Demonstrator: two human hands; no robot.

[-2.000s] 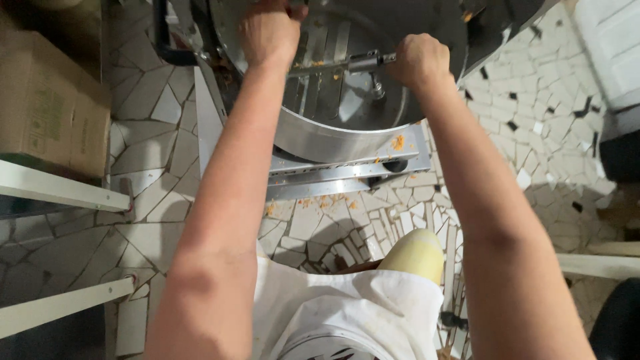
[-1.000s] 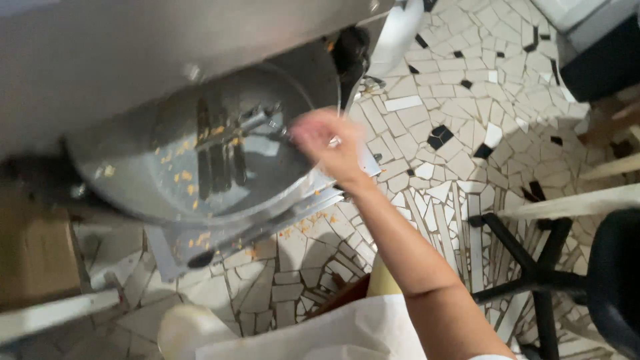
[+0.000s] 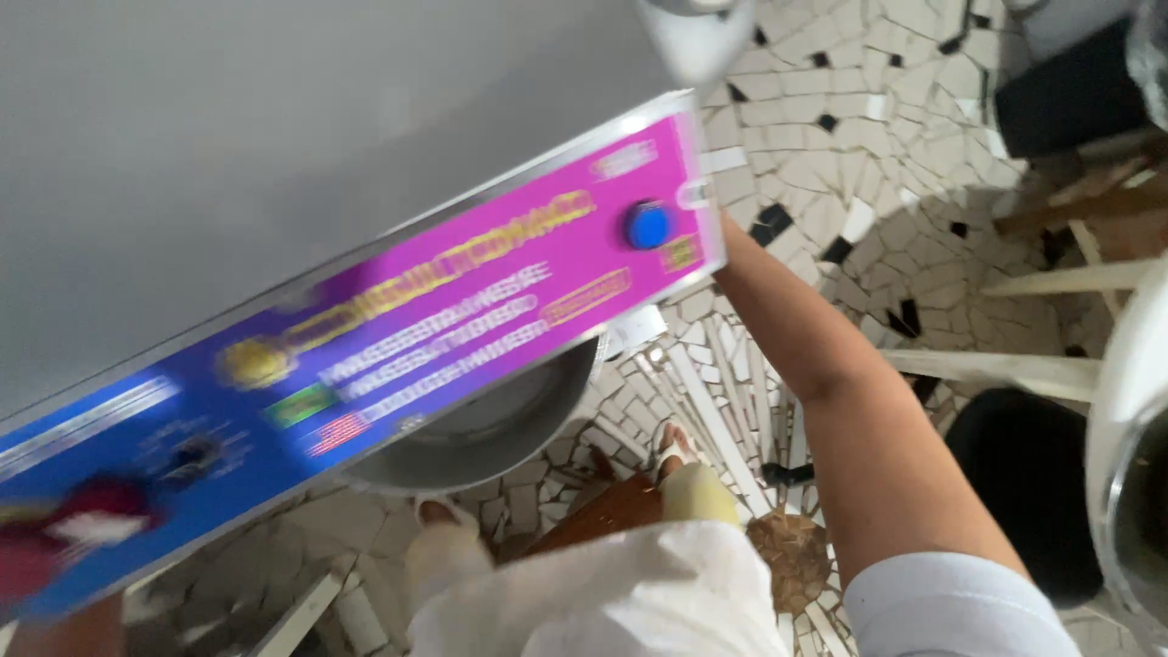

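Note:
A machine's front panel (image 3: 474,301), blue and magenta with blurred writing, slants across the view below a grey metal top (image 3: 228,164). The panel carries a blue button (image 3: 647,225) at its right end and a small dark knob (image 3: 192,458) toward the left. Beneath its lower edge a round metal pan (image 3: 493,438) partly shows. My right forearm reaches up behind the panel's right end, which hides my right hand. At the lower left a bit of my left forearm shows under the panel; my left hand cannot be made out. A blurred dark red shape (image 3: 100,516) lies over the panel's left part.
Broken-tile mosaic floor (image 3: 867,164) surrounds the machine. To the right are a black chair seat (image 3: 1022,493), pale wooden bars (image 3: 995,370) and the white rim (image 3: 1109,456) of something round. A pale wooden bar (image 3: 297,620) stands low on the left. My sandalled feet are below the panel.
The view has shifted strongly, and the machine's panel now covers much of the pan. My right hand, earlier at the metal fitting over the pan, is now out of sight behind the panel.

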